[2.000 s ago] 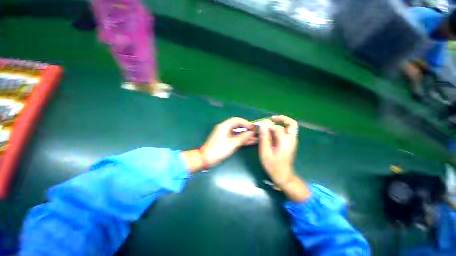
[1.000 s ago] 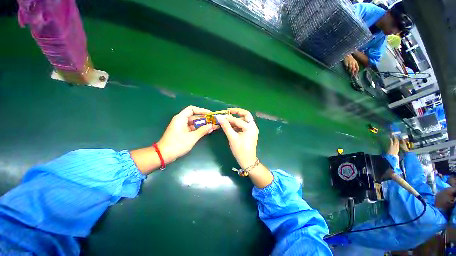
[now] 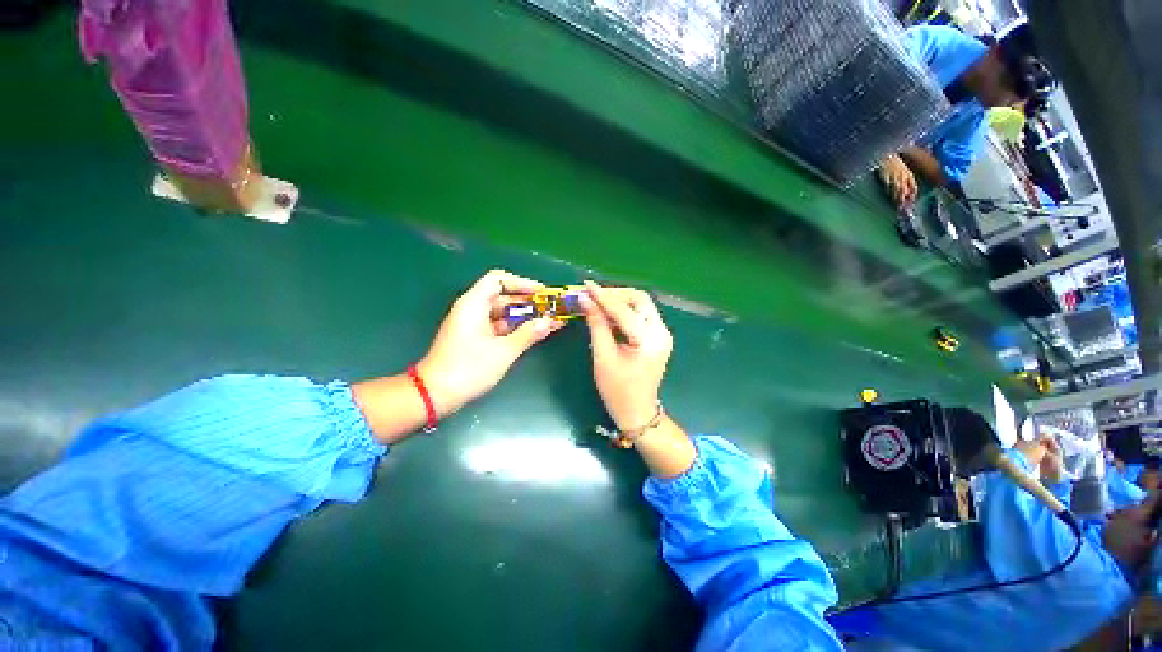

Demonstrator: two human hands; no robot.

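Observation:
A small yellow unit (image 3: 551, 304) with a purple-blue part showing at each end is held above the dark green bench top, near the belt edge. My left hand (image 3: 474, 344) grips its left end between thumb and fingers. My right hand (image 3: 630, 354) pinches its right end with thumb and fingertips. The fingers hide parts of the unit, so its fine detail cannot be told.
A pink-wrapped post (image 3: 179, 96) with a metal foot stands at upper left. A brighter green belt (image 3: 510, 166) runs beyond the bench, carrying a loose yellow unit (image 3: 944, 340). Clear trays (image 3: 828, 96) stack beyond it. A black boxy device (image 3: 895, 456) with cable is at right. Other workers sit rightward.
The view has shifted since the earlier frames, and the red-orange tray has left it. Since one second ago, my right fingers have slid rightward along the unit, uncovering more of its yellow middle.

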